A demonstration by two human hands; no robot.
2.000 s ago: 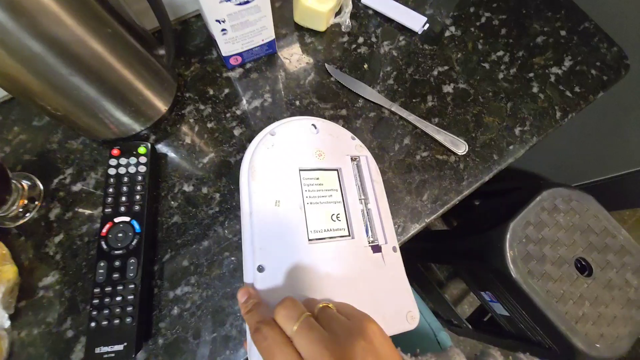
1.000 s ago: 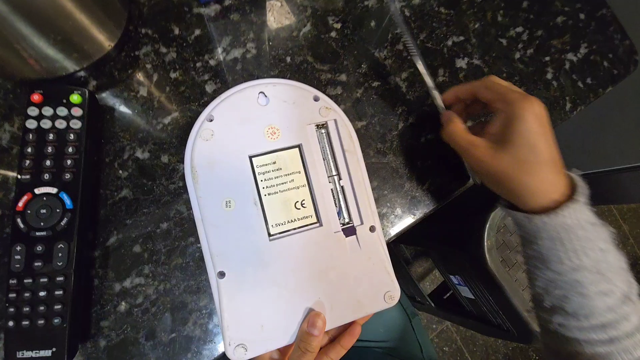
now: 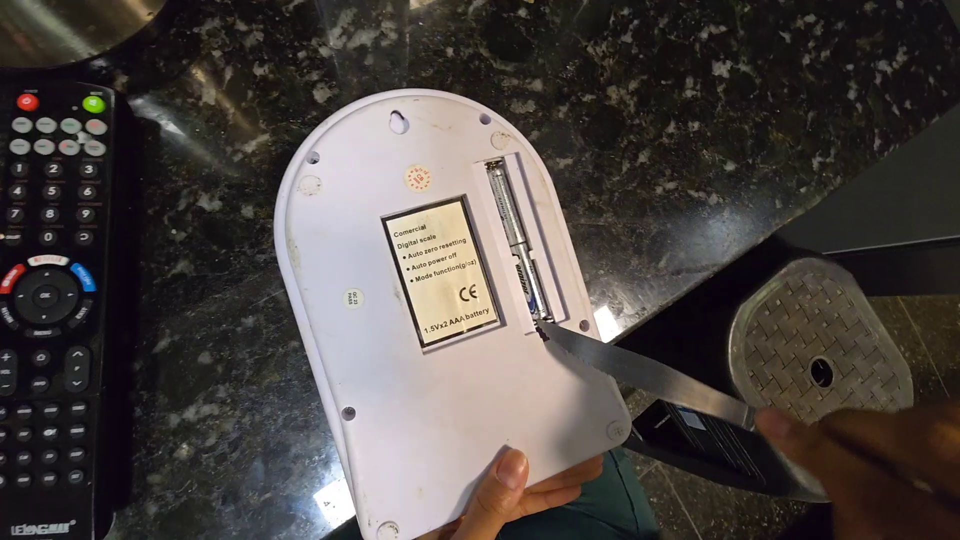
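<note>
A white digital kitchen scale (image 3: 375,390) is turned with its underside up, and my left hand (image 3: 517,491) grips its near edge, thumb on top and fingers beneath. Two AAA batteries (image 3: 517,232) lie end to end in its uncovered battery slot. My right hand (image 3: 862,465), blurred at the lower right, holds a metal table knife (image 3: 660,375). The knife's tip touches the near end of the slot, beside the lower battery. The knife's handle is mostly hidden by my right hand.
A black remote control (image 3: 56,315) lies on the dark granite countertop (image 3: 675,127) at the left. Behind it stands a metal vessel (image 3: 67,30), partly out of view. A stool with a woven-pattern seat (image 3: 825,337) is beyond the counter edge at the right.
My right hand has taken hold of the knife, which lay on the counter, and brought its tip to the battery slot. My left hand holds the scale's near edge. The view is closer.
</note>
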